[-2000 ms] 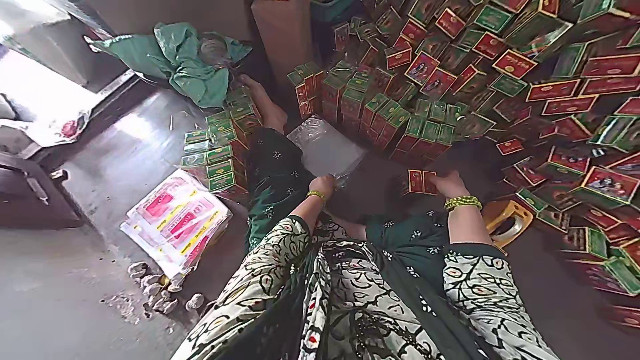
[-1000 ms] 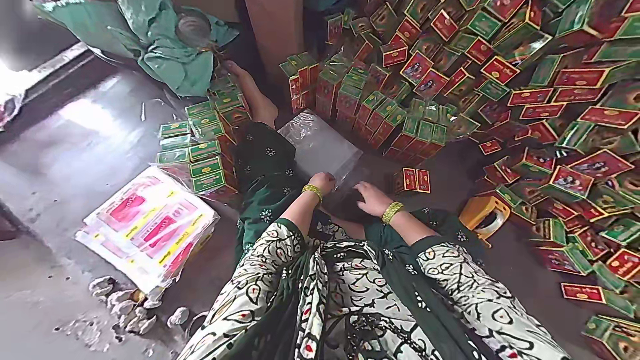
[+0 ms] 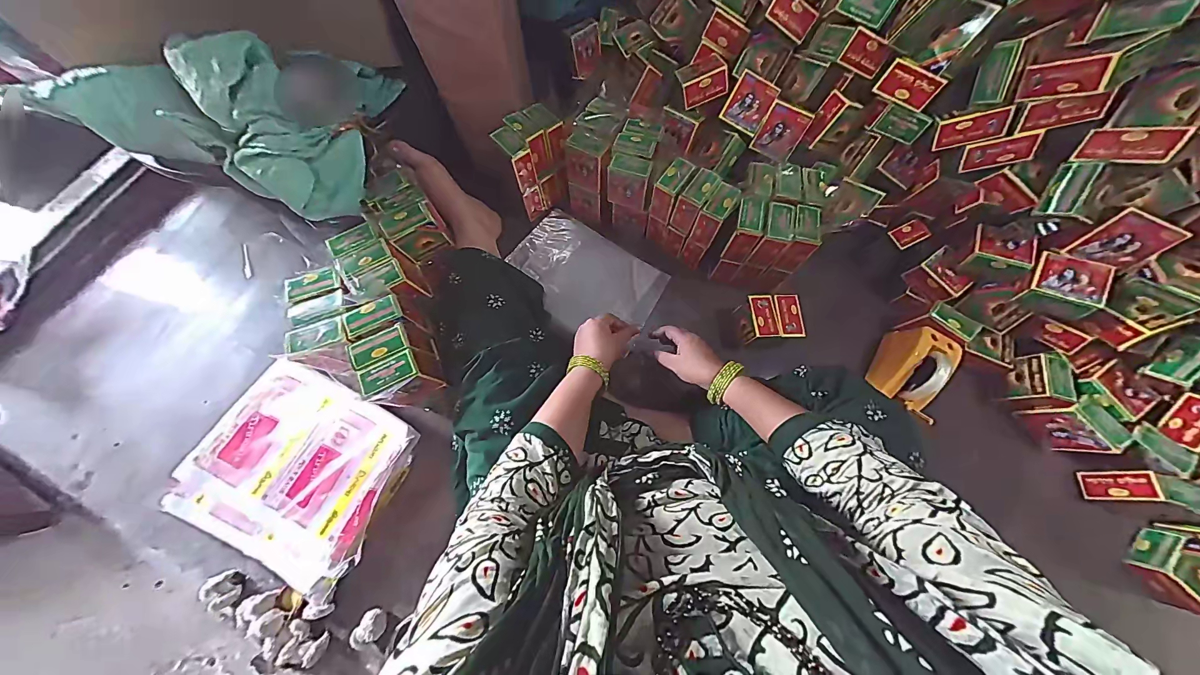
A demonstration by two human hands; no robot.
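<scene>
My left hand (image 3: pixel 603 340) pinches the near corner of a clear plastic bag (image 3: pixel 591 272), which lies flat on the floor between my legs. Close beside it on the right is my right hand (image 3: pixel 686 355), its thumb and fingers at the same corner; whether it grips the plastic cannot be told. Two small red and green printed cartons (image 3: pixel 776 317) stand side by side just beyond my right hand. Wrapped blocks of the same cartons (image 3: pixel 696 208) stand in a row past the bag.
A large heap of loose cartons (image 3: pixel 1069 272) spreads on the right, with a yellow tape dispenser (image 3: pixel 914 370) near it. Left of my leg are more wrapped cartons (image 3: pixel 380 328), a stack of printed sheets (image 3: pixel 291 469) and small pale lumps (image 3: pixel 267 623). Green cloth (image 3: pixel 281 141) lies at back left.
My right hand held cartons two seconds ago; it let them go on the floor and moved left to the bag's corner beside my left hand.
</scene>
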